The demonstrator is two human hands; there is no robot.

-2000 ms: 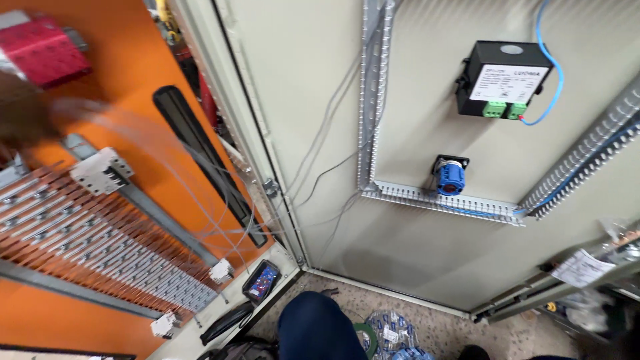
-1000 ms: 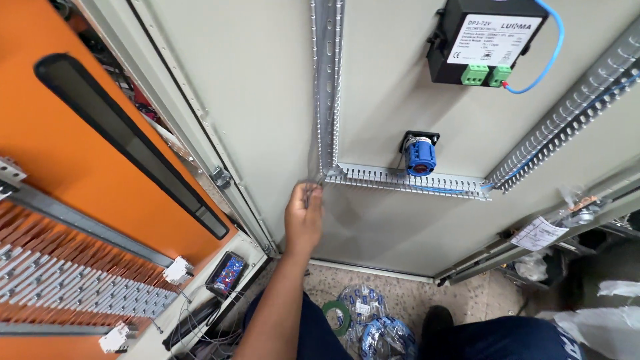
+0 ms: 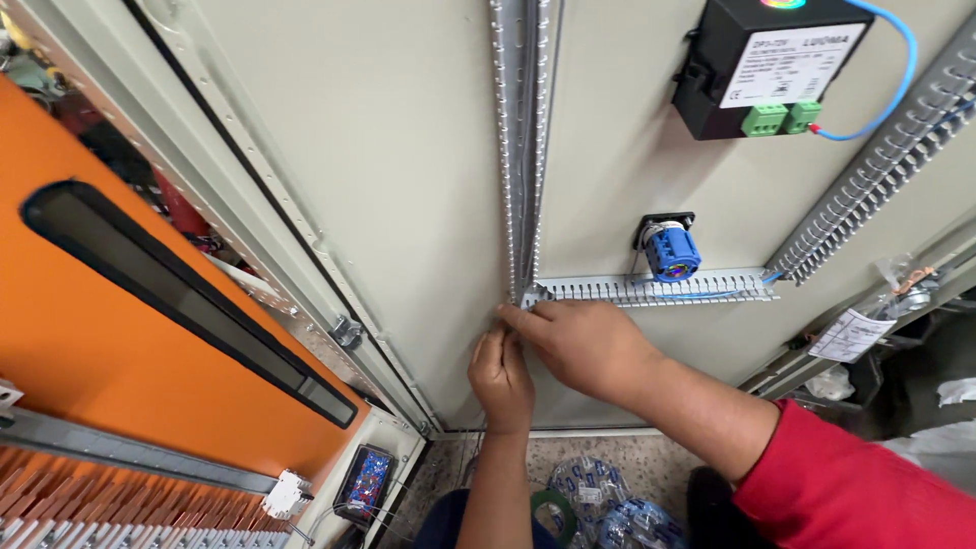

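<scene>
My left hand (image 3: 502,374) and my right hand (image 3: 583,343) meet at the lower end of the upright slotted wiring duct (image 3: 521,152), where it joins the short horizontal duct (image 3: 656,290). Fingertips of both are pinched together there; thin wires hang below the left hand, but what the fingers hold is hidden. Above the horizontal duct a blue rotary switch (image 3: 672,250) is fixed to the beige cabinet door (image 3: 396,152). Higher up sits a black meter housing (image 3: 762,69) with green terminals and a blue wire.
An orange panel (image 3: 152,305) with copper bars (image 3: 137,488) stands at left. A black tray of small parts (image 3: 367,476) lies on the cabinet's bottom edge. Bagged coils (image 3: 591,488) and green tape (image 3: 555,515) are on the floor. A slanted duct (image 3: 877,160) runs at right.
My right hand has come in from the right to the duct corner, beside my left hand. Two seconds ago neither hand was at that corner. The view has shifted right.
</scene>
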